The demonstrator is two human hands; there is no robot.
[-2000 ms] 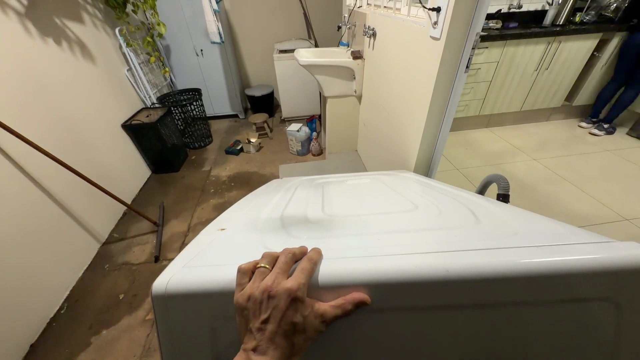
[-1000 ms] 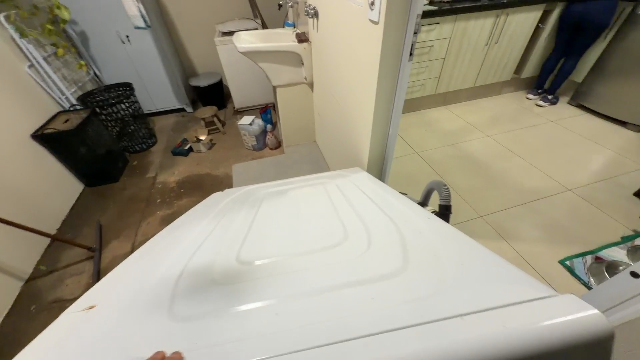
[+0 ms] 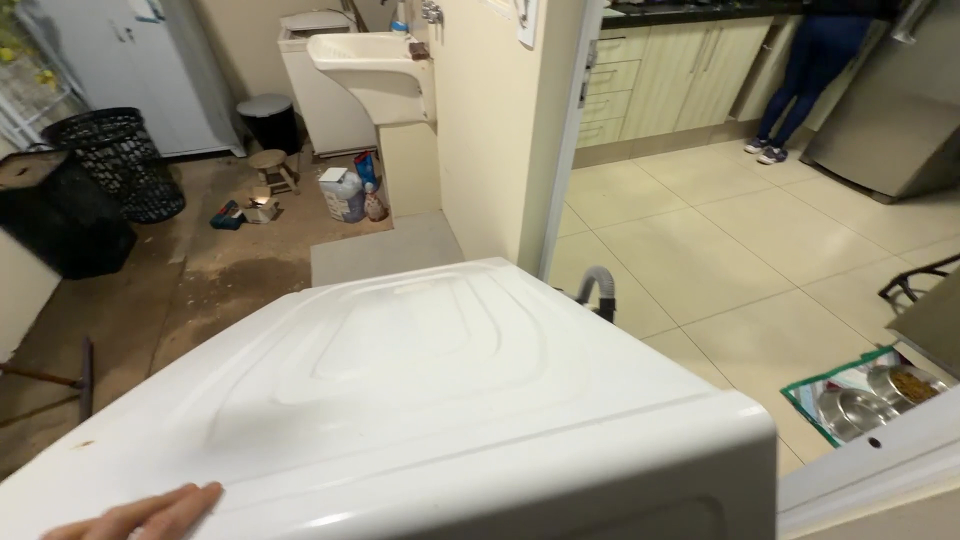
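A large white appliance with an embossed panel fills the lower middle of the head view. My left hand lies on its near left part, fingers fairly straight and touching the white surface; only the fingers show, and the thumb and palm are cut off by the frame. It holds nothing that I can see. Beyond the panel's far right edge, a grey corrugated hose curves up and down into a black end piece. A small brownish mark shows on the panel left of centre. My right hand is out of view.
A wall end and door frame stand beyond the appliance. Right: tiled kitchen floor, a mat with metal bowls, a fridge, a person's legs. Left: a broom, black baskets, a stool, a sink.
The view has swung right and down, bringing the bowls in. My left hand, fully seen on the appliance's near edge two seconds ago, now shows only its fingers, low at the left.
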